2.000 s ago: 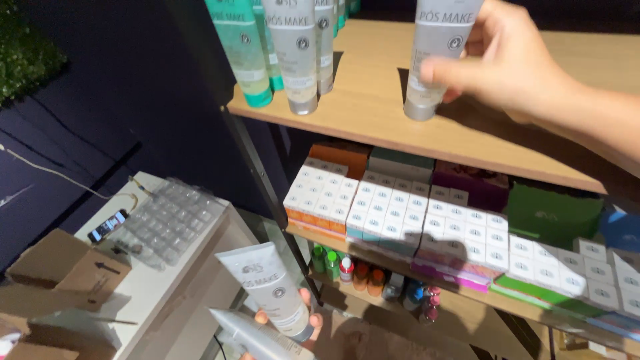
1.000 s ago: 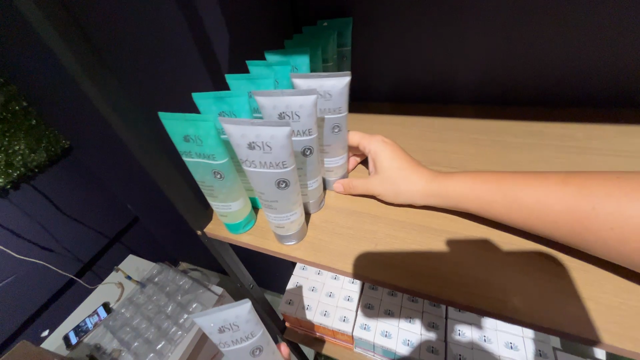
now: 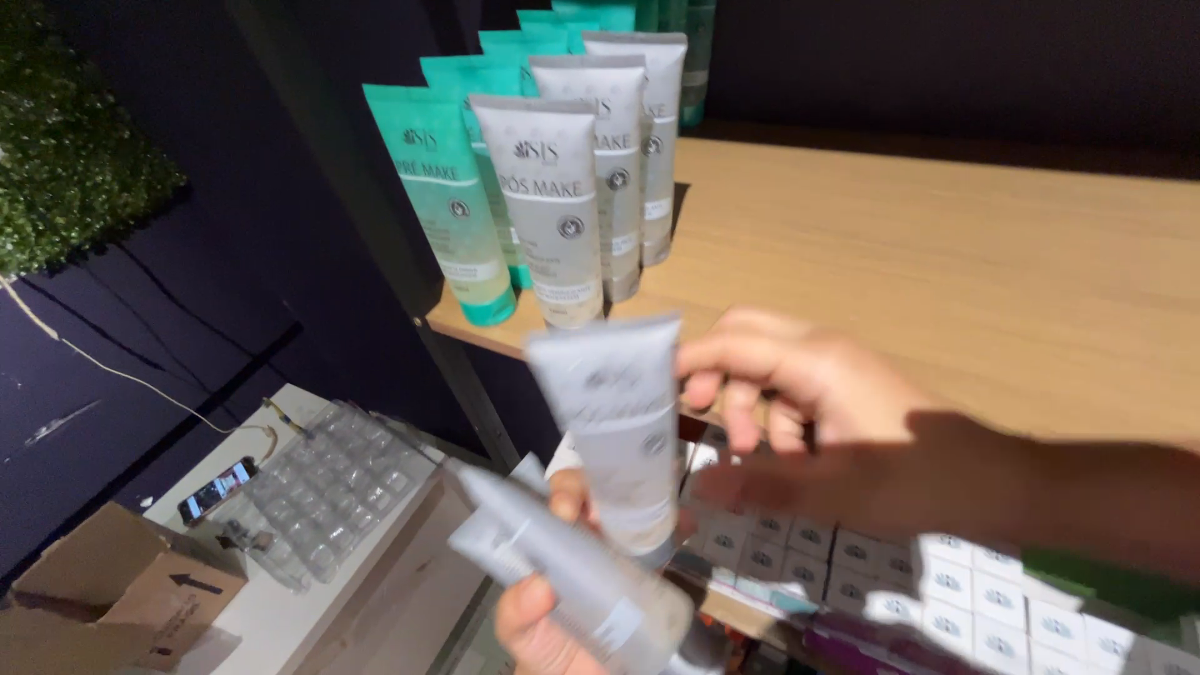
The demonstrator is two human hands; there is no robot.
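My left hand (image 3: 539, 609), low in the view, holds several grey-white squeeze tubes: one upright tube (image 3: 623, 441) and tilted ones (image 3: 572, 562) below it. Beside the upright tube is my right hand (image 3: 787, 394), blurred, its fingers bent at the tube's edge; whether it grips the tube is unclear. On the wooden shelf stands a row of grey-white tubes (image 3: 548, 216), caps down, one behind another. Just left of them runs a row of green tubes (image 3: 445, 206).
White small boxes (image 3: 947, 581) fill the shelf below the wooden shelf (image 3: 900, 253). At lower left a white counter (image 3: 347, 572) bears a phone (image 3: 217, 489), clear plastic trays (image 3: 328, 478) and an open cardboard box (image 3: 141, 591). Artificial greenery (image 3: 75, 141) hangs on the dark wall.
My right hand has left the rearmost grey-white tube on the shelf and come down beside the tubes in my left hand. That tube stands where my right hand held it.
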